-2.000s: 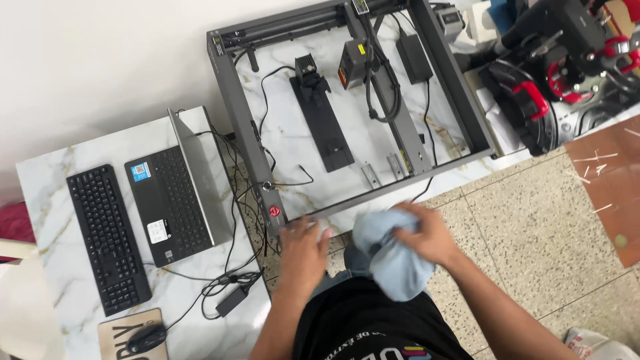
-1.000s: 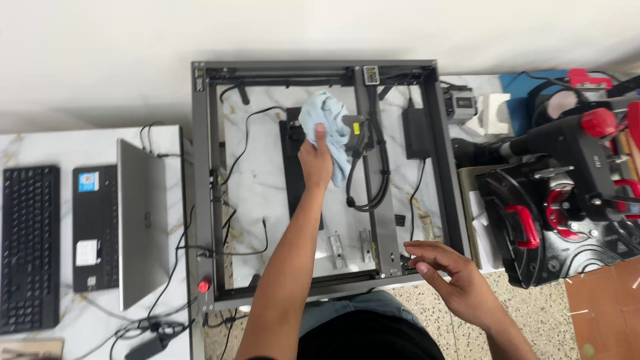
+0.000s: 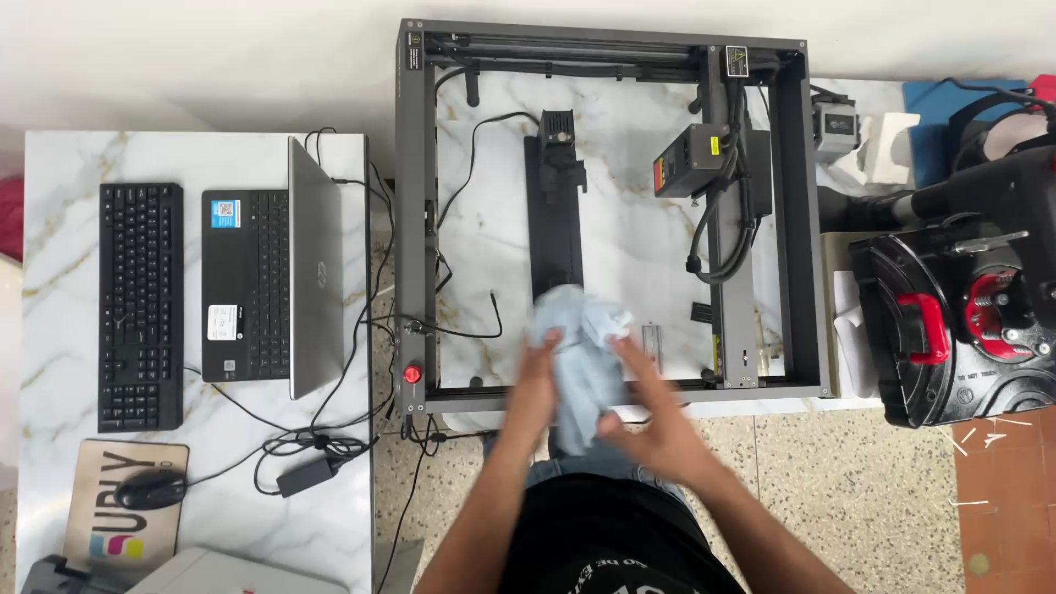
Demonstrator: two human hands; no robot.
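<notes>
A light blue cloth (image 3: 582,363) is held between both my hands over the front rail of a dark metal laser engraver frame (image 3: 763,394). My left hand (image 3: 538,371) grips its left side, and my right hand (image 3: 648,412) has hold of its right side; both are blurred. Beyond the cloth, a black device on a long base (image 3: 554,223) lies inside the frame, its near end partly covered. The laser module (image 3: 691,161) hangs on the gantry (image 3: 733,330) to the right, with black cables looping below it. A red button (image 3: 412,374) sits on the frame's front left corner.
At left stand an open laptop (image 3: 247,285), a black keyboard (image 3: 140,305) and a mouse (image 3: 153,489) on a pad. Loose cables and a power adapter (image 3: 305,476) lie near that table's edge. A black and red heat press (image 3: 949,330) stands at right.
My left hand has come back from beside the laser module with the cloth toward my body. My right hand has moved in from the frame's front right and now grips the cloth too.
</notes>
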